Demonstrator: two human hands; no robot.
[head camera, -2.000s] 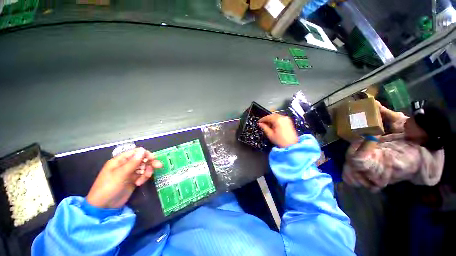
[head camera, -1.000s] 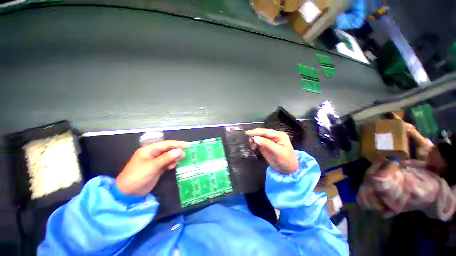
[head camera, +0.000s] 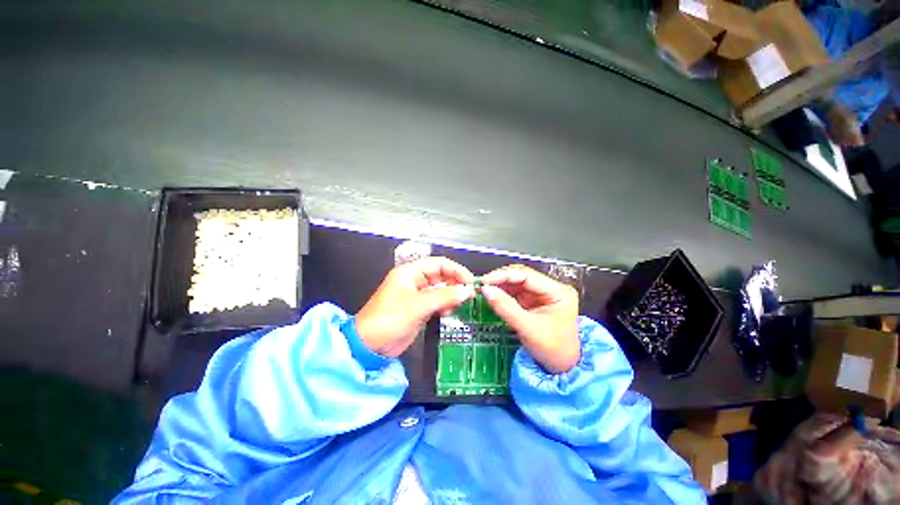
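A green circuit board panel (head camera: 472, 365) lies on the black bench in front of me, its upper part covered by my hands. My left hand (head camera: 410, 304) and my right hand (head camera: 538, 314) meet over the board's top edge, thumbs and fingertips pinched close together. Any small part between the fingertips is too small to tell. A black bin (head camera: 176, 258) at the left holds heaped cream-white components (head camera: 245, 261). A tilted black bin (head camera: 699, 314) at the right holds tiny dark components with glinting leads (head camera: 655, 316).
A wide grey-green conveyor belt (head camera: 395, 128) runs beyond the bench and carries green panels (head camera: 730, 197) at the right. A crumpled silver-black bag (head camera: 760, 308) lies right of the right bin. Cardboard boxes (head camera: 857, 367) stand at the right and across the belt. A person's pinkish sleeve (head camera: 824, 464) shows lower right.
My right hand has left the right bin and come to the board, meeting my left hand at its top edge. The view has swung right, so bench and bins appear shifted.
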